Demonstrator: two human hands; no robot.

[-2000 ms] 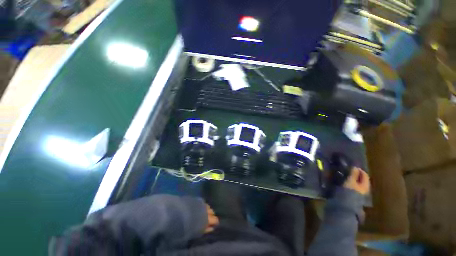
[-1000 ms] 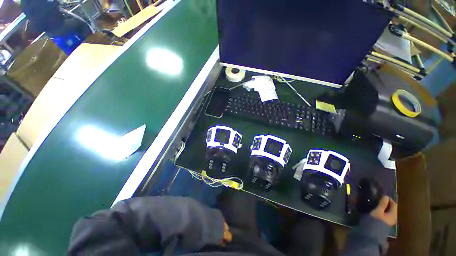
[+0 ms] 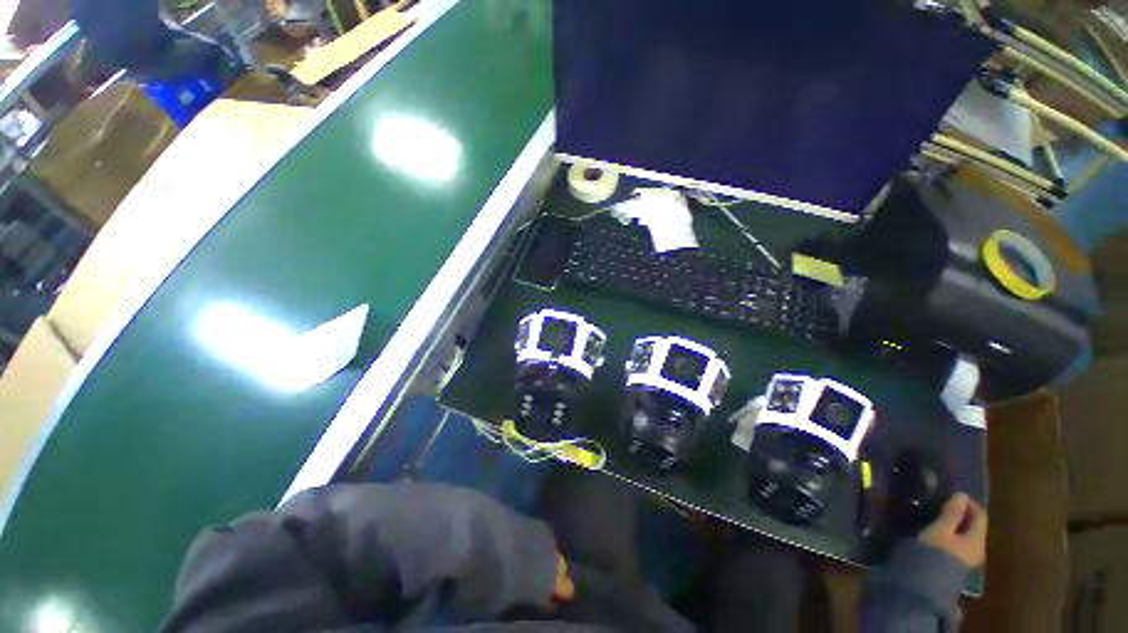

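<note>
My right hand (image 3: pixel 960 529) is at the desk's right edge, beside and partly over the black mouse (image 3: pixel 917 480); its fingers are small and partly hidden, so the grip cannot be told. My left hand (image 3: pixel 563 579) shows only as a bit of fingers at the sleeve end, low in the middle, over my lap. Three dome cameras stand in a row on the dark mat: left (image 3: pixel 559 371), middle (image 3: pixel 673 398) and right (image 3: pixel 807 445), each with a white band above a black ball-shaped head. The monitor screen (image 3: pixel 767 99) is dark. A black keyboard (image 3: pixel 693 280) lies below it.
A black printer (image 3: pixel 990 297) with a yellow tape roll (image 3: pixel 1019 265) is at right, by a carton (image 3: pixel 1027 495). A thin cable (image 3: pixel 544 448) lies at the desk's front left. A green surface (image 3: pixel 272 247) with folded white paper (image 3: pixel 332 346) and a metal edge runs along the left.
The view has shifted, so the desk sits lower and further right than two seconds ago. The logo on the monitor is gone. The cameras and both hands keep their places relative to the desk.
</note>
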